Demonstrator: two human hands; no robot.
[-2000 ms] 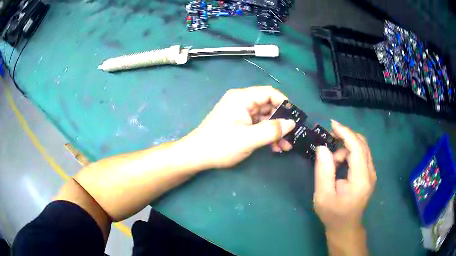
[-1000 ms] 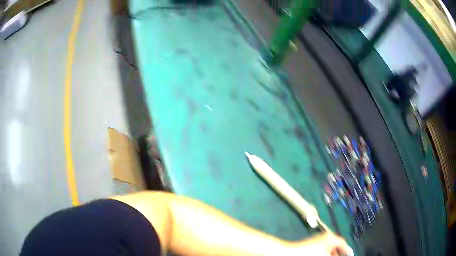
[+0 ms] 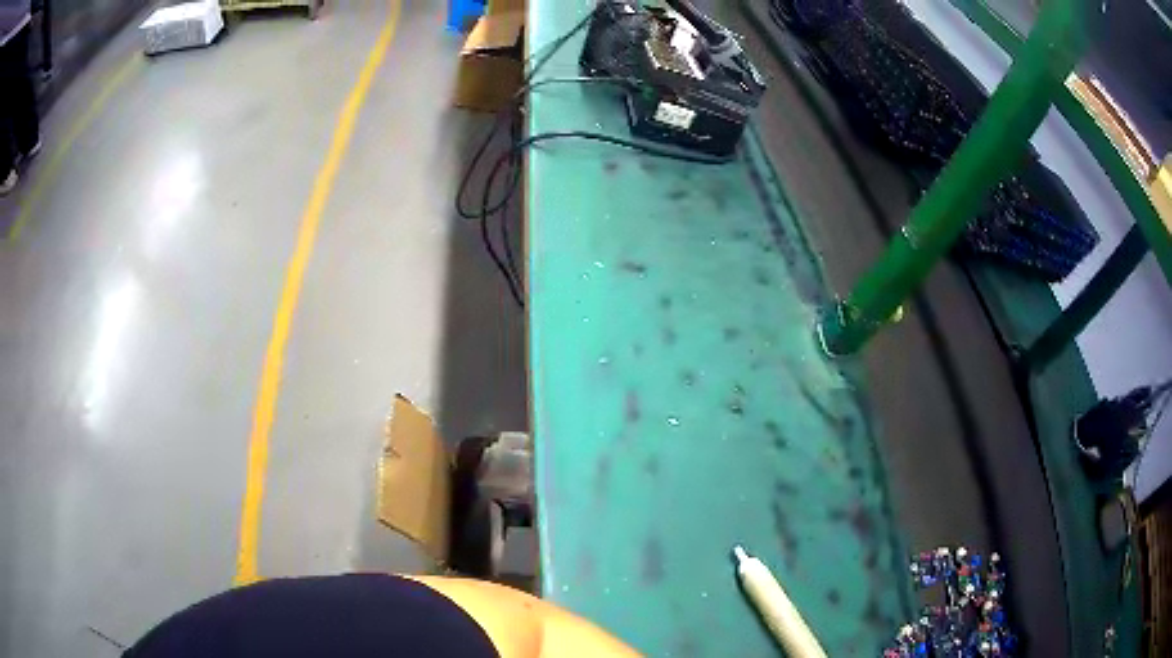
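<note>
Neither of my hands is in the picture; only my left upper arm in a dark sleeve [image 3: 334, 623] and some bare arm show at the bottom edge. The desoldering pump [image 3: 778, 607] lies on the green mat [image 3: 681, 321], its handle cut off by the bottom edge. A pile of populated boards [image 3: 958, 604] with blue, red and white specks lies right of it on the dark strip. The single board seen earlier is out of view.
A black box-shaped device [image 3: 688, 97] with cables stands at the bench's far end. A green post [image 3: 951, 193] rises at the bench's back edge. Dark board stacks [image 3: 1028, 219] lie beyond it. A cardboard box flap [image 3: 414, 482] and a yellow line [image 3: 285, 309] show at floor level.
The view has swung left along the bench. Both hands and the board they held have left the picture. The pump now shows at the bottom edge, and the black device and floor have come in.
</note>
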